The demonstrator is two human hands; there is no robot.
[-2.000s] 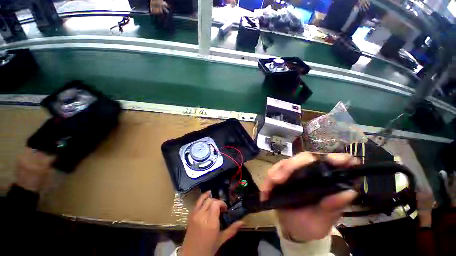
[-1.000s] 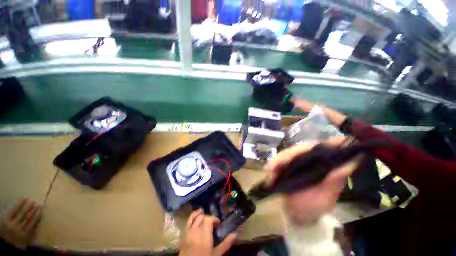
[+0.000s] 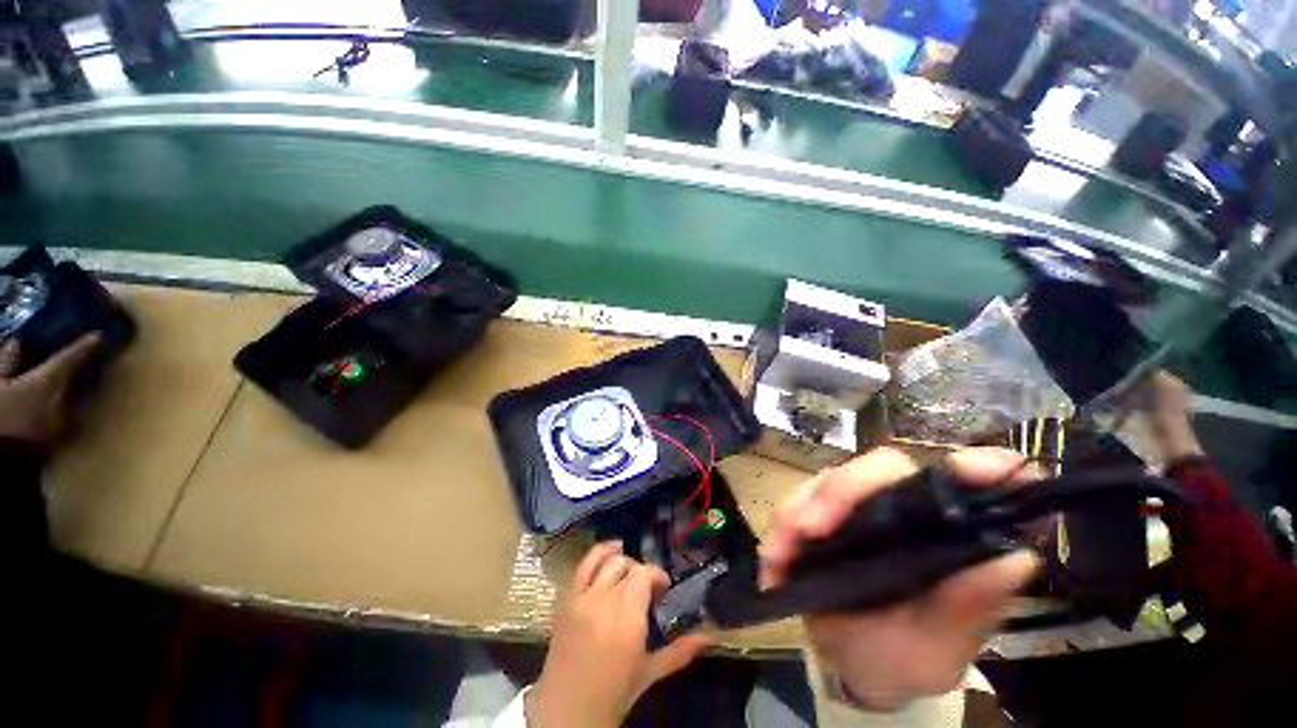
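An open black speaker cabinet (image 3: 515, 462) lies on the cardboard-covered bench in front of me. Its upper half holds a speaker driver (image 3: 598, 438) in a silvery frame, and red wires (image 3: 707, 452) run to the lower half. A green-tipped part (image 3: 716, 519) shows inside the lower half. My left hand (image 3: 605, 633) holds the lower half at its near left side, fingers over the edge. My right hand (image 3: 910, 605) grips a black electric screwdriver (image 3: 868, 548), tilted with its front end at the right of the lower half. The bit tip cannot be made out.
Another open cabinet (image 3: 334, 405) lies to the left. Another person's hand (image 3: 50, 391) holds a black cabinet at far left. A screw feeder (image 3: 818, 363) and bag of screws (image 3: 981, 377) stand behind my right hand. Another person's hand (image 3: 1169, 415) is beside a cabinet on the conveyor belt (image 3: 569, 235).
The view has shifted. The other worker's arm at right has drawn back to the right, with the belt cabinet now further right. The left worker's hand now holds another cabinet. My hands stay at the same cabinet.
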